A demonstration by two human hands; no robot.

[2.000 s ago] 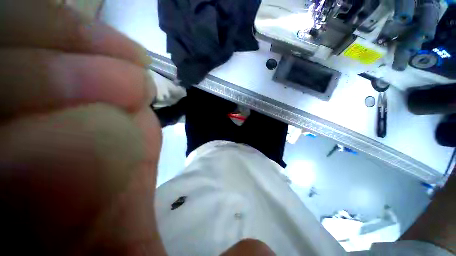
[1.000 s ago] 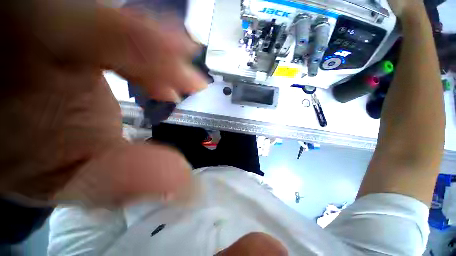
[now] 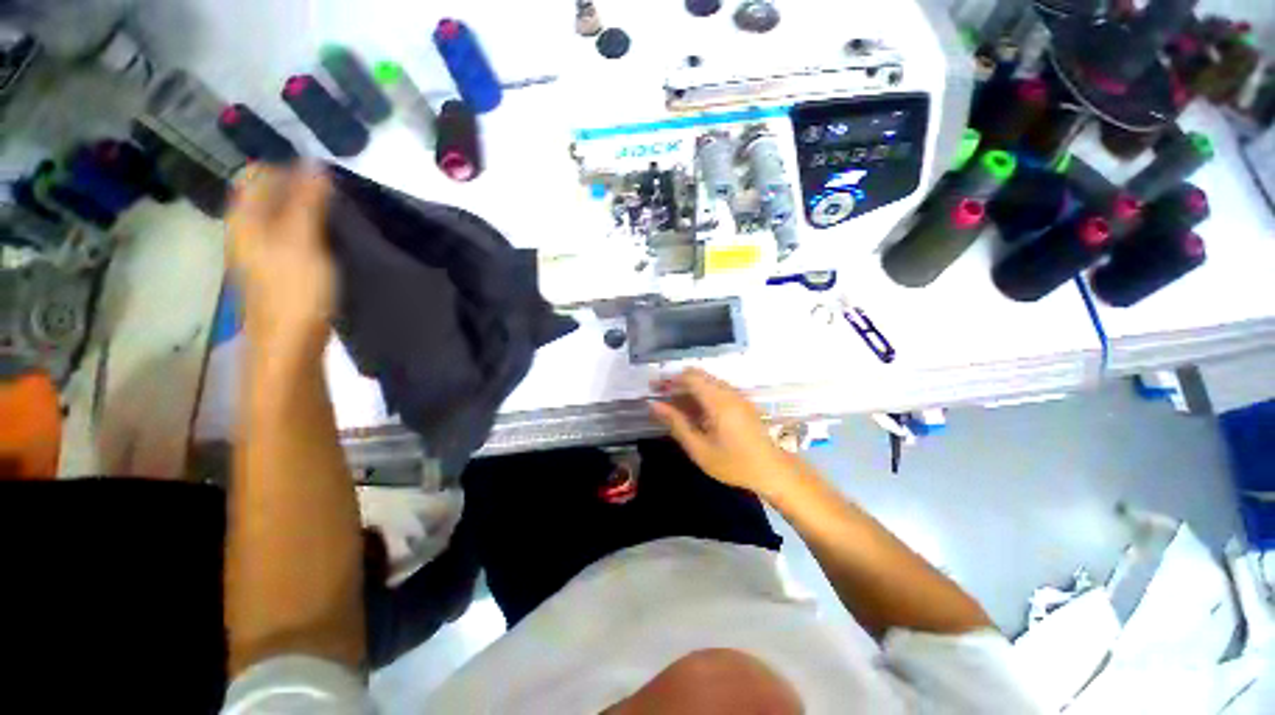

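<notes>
The dark grey garment piece (image 3: 441, 300) lies heaped on the table left of the overlock machine (image 3: 895, 56). My left hand (image 3: 280, 245) is blurred at the cloth's upper left corner; whether its fingers grip the cloth cannot be told. My right hand (image 3: 713, 426) is at the table's front edge, just below the dark grey inset (image 3: 685, 331). Its fingers are apart and it looks empty. The machine's front is open, showing metal parts (image 3: 650, 210) left of the tension dials (image 3: 741, 175). The thread snips (image 3: 867, 333) lie on the table right of the inset.
Dark thread cones (image 3: 937, 240) cluster right of the machine. More cones (image 3: 325, 116) and a blue one (image 3: 466, 66) stand behind the garment. The control panel (image 3: 860, 157) is lit. A ruler strip runs along the table's front edge (image 3: 559, 423). White scraps (image 3: 1161, 629) lie at lower right.
My left hand has moved from close before the camera to the garment's far left corner. My right arm has come from the machine's right side to the front edge. The view has shifted, showing more table.
</notes>
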